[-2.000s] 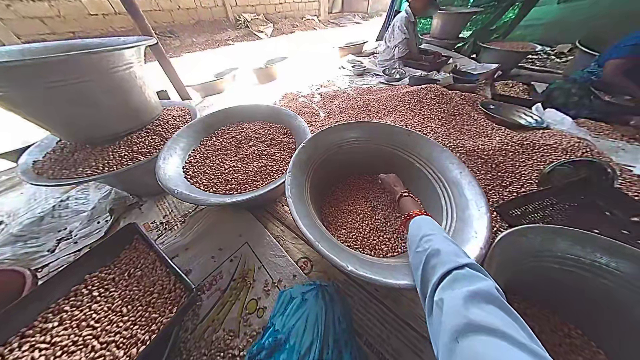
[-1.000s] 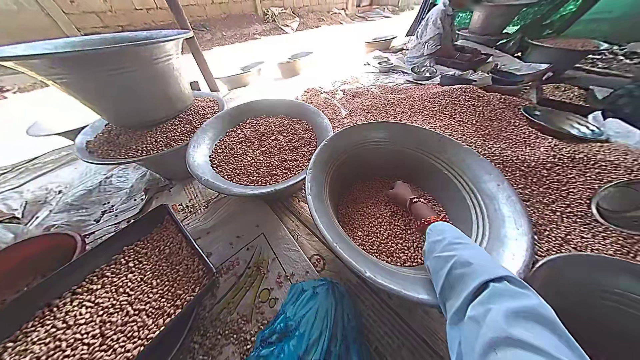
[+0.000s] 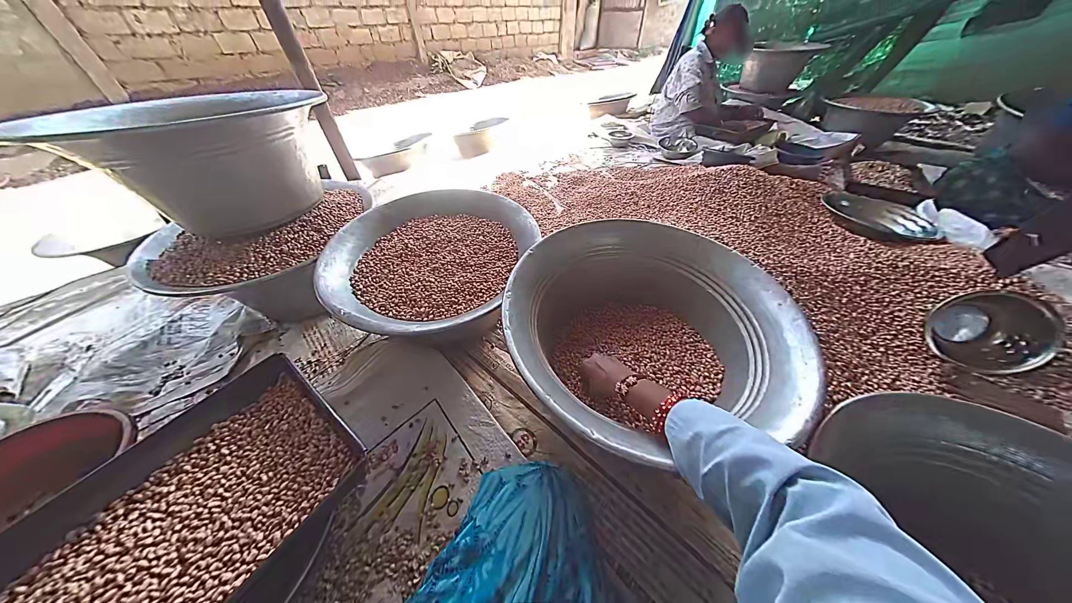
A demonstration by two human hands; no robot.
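Note:
My right hand (image 3: 605, 377), with beaded bracelets at the wrist and a light blue sleeve, reaches into a deep metal basin (image 3: 796, 368). Its fingers are down among the reddish-brown nuts (image 3: 670, 347) at the basin's bottom, so I cannot tell whether it grips any. A second metal basin (image 3: 335, 280) full of the same nuts stands just left of it. At lower left lies a dark rectangular tray (image 3: 289, 368) of larger-looking nuts. Blue cloth (image 3: 519, 536) shows at the bottom middle. My left hand is not in view.
A big heap of nuts (image 3: 754, 218) spreads behind the basin. Another metal basin (image 3: 946, 469) is at lower right, near a shallow steel bowl (image 3: 1038, 322). At left, a large basin (image 3: 226, 159) rests on a nut-filled one. A seated person (image 3: 691, 92) is at the back, holding a tray.
My right hand has shifted from the middle of the nuts toward the near left side of the basin. The view has turned somewhat.

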